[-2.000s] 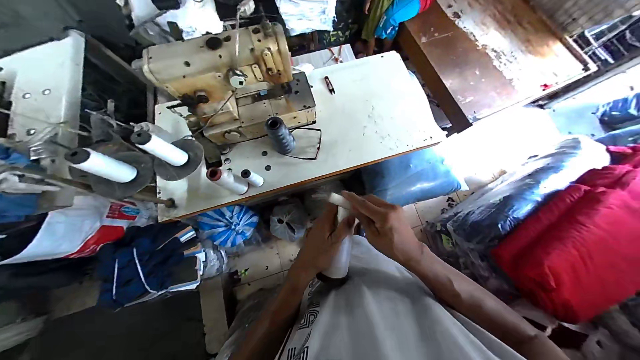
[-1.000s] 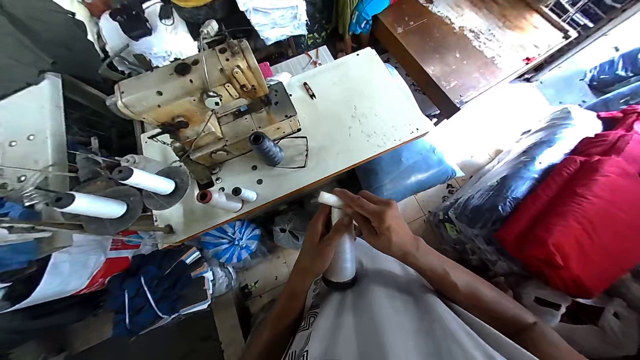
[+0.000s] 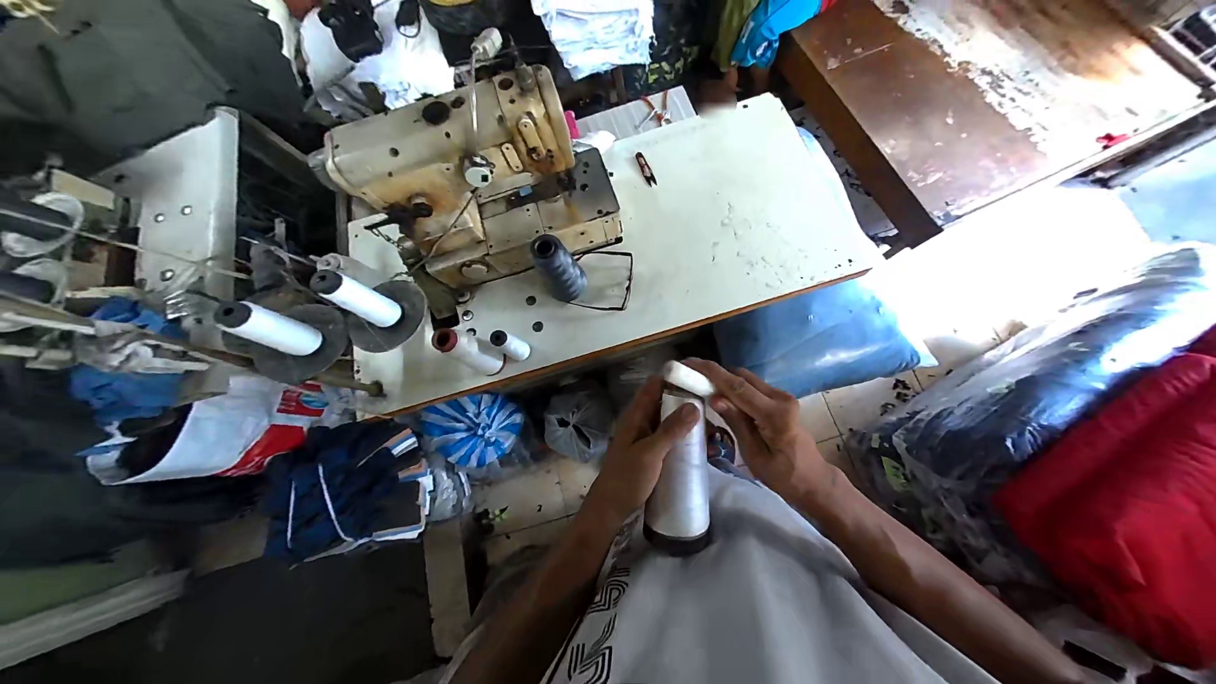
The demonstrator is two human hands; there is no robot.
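Observation:
My left hand [image 3: 648,446] grips the upper part of a thread cone [image 3: 682,484], wound in pale thread with a dark base, close against my grey shirt. At the cone's top, my right hand [image 3: 760,413] has its fingers on a small white piece [image 3: 689,379], which looks like a roll or spool end; its exact kind cannot be told. Beyond my hands an industrial sewing machine [image 3: 456,171] sits on a white table [image 3: 731,218]. A dark grey thread cone [image 3: 559,269] stands by the machine, next to eyeglasses [image 3: 627,282]. Two small thread spools [image 3: 470,351] [image 3: 511,345] are near the front edge.
White thread cones [image 3: 275,329] sit on a thread stand at left. Thread snips [image 3: 646,169] lie on the table. Below are a blue-and-white striped bag [image 3: 472,429] and a blue plastic-wrapped bundle [image 3: 817,337]. Red bundles [image 3: 1130,513] are at right, a brown wooden table [image 3: 959,104] beyond.
Both hands stay together at the cone's top. Against two seconds ago, more of the cone shows below my left hand. The view has shifted somewhat.

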